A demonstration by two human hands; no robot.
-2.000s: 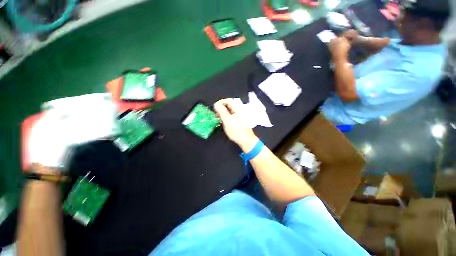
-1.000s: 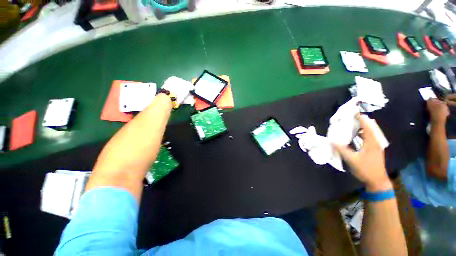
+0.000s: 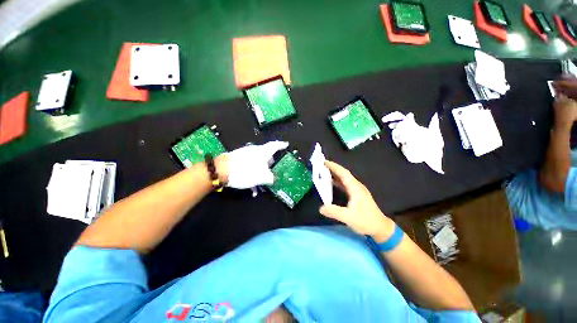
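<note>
My left hand [image 3: 250,166], in a white glove, is at the left edge of a black housing with a green circuit board [image 3: 291,179] on the mat in front of me. Its fingers reach over the upper left corner; the grip is partly hidden. My bare right hand [image 3: 335,189], with a blue wristband, holds a white cover plate [image 3: 322,175] tilted on edge, just right of that board. Other boards in black housings lie to the left [image 3: 198,147], above [image 3: 271,102] and to the right [image 3: 355,123].
A crumpled white cloth [image 3: 419,141] lies right of the boards. Cover stacks are at left [image 3: 76,190] and right [image 3: 477,129]. The green belt [image 3: 329,44] carries units and orange pads [image 3: 260,60]. A cardboard box [image 3: 484,236] is below right; another worker's arm [image 3: 560,142] is at right.
My left hand has come from the belt to the nearest board. My right hand has left the cloth and now holds a cover. The housing on the orange pad is now on the mat edge.
</note>
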